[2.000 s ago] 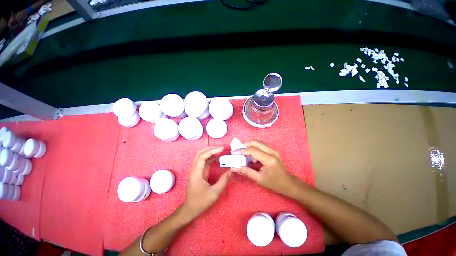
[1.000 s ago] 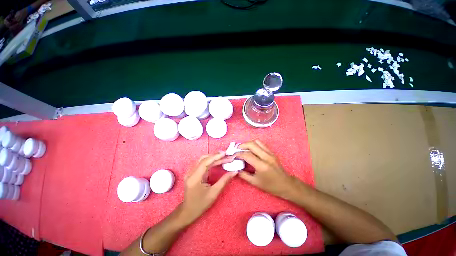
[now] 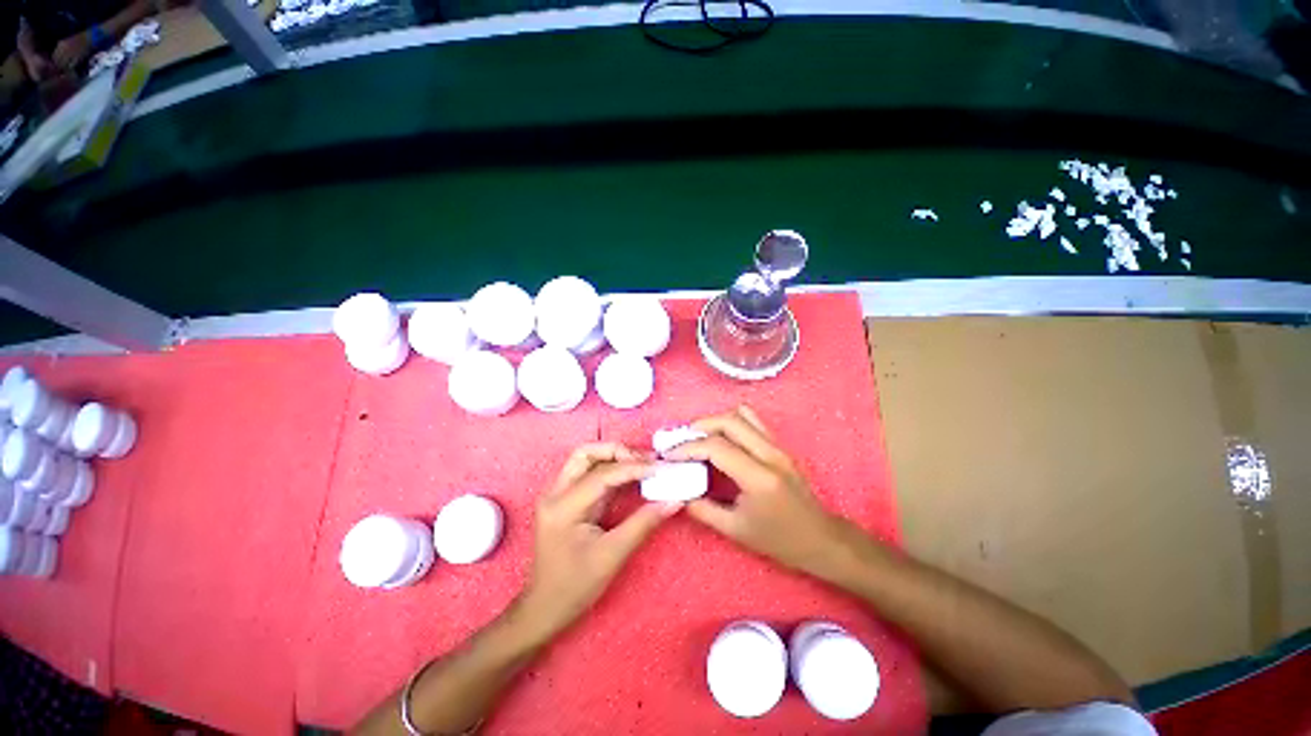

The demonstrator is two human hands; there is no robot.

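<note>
A small white round capped jar point(image 3: 674, 482) is held between both hands above the red mat point(image 3: 575, 654). My left hand point(image 3: 587, 525) grips its left side with thumb and fingers. My right hand point(image 3: 755, 489) grips its right side and also pinches a crumpled white cloth point(image 3: 679, 437) just behind the jar. The fingers hide part of the jar and the cloth. Both hands are bare.
White jars point(image 3: 552, 378) stand in rows behind the hands, with others at left, front right and far left. A clear dispenser bottle point(image 3: 748, 338) has its lid open. Brown cardboard point(image 3: 1035, 475) lies right. White scraps point(image 3: 1114, 216) lie on the green belt point(image 3: 475, 187).
The jar has been turned in the fingers, and the cloth has moved closer behind it. The white scraps on the belt have shifted right. The camera view has tilted slightly.
</note>
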